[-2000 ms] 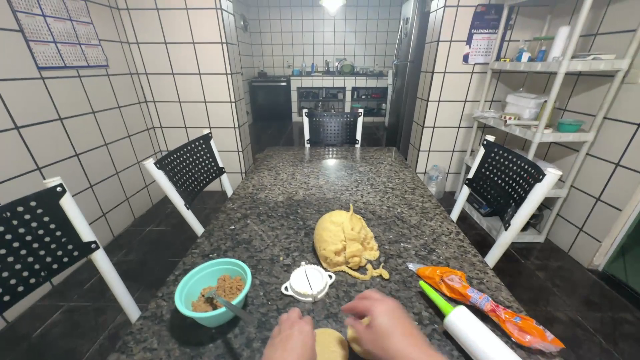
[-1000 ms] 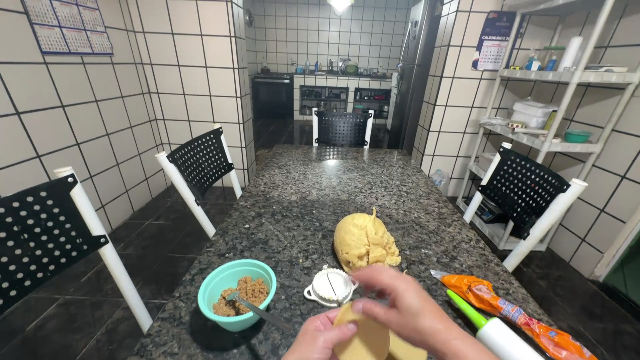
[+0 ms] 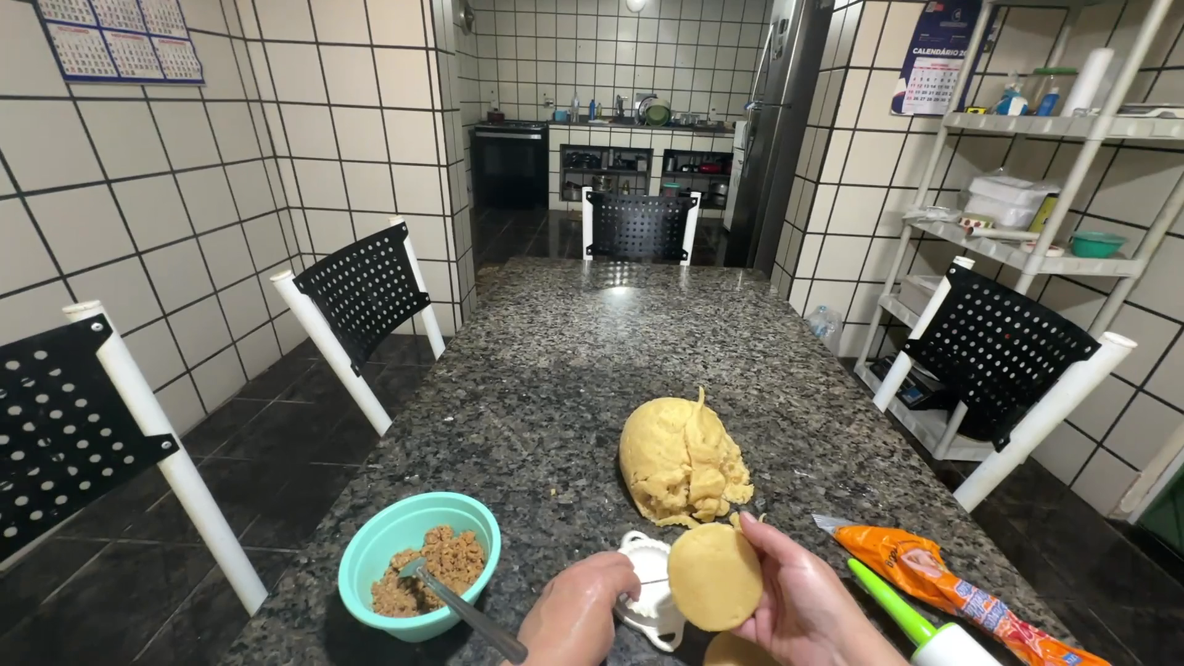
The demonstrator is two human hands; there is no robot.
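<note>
My right hand [image 3: 803, 592] holds up a flat round disc of yellow dough [image 3: 715, 577] by its right edge. At the left side of a white plastic dough press [image 3: 652, 592] is my left hand [image 3: 585, 606], its fingers on the rim; whether they grip it is partly hidden. A large lump of yellow dough [image 3: 683, 458] sits just behind the press. Another dough piece [image 3: 735, 650] lies partly hidden beneath the disc at the bottom edge. To the left stands a turquoise bowl [image 3: 351, 578] with brown crumbly filling [image 3: 444, 555] and a metal utensil [image 3: 462, 612] in it.
On the right of the granite table [image 3: 629, 342] lie an orange plastic package [image 3: 962, 592] and a rolling pin [image 3: 953, 645] with a green handle. Perforated black chairs [image 3: 361, 291] surround the table. A white shelf unit [image 3: 1054, 264] stands at the right.
My hands have moved apart. The disc, between both hands a second ago, is now in my right hand alone, while my left hand has moved to the white press.
</note>
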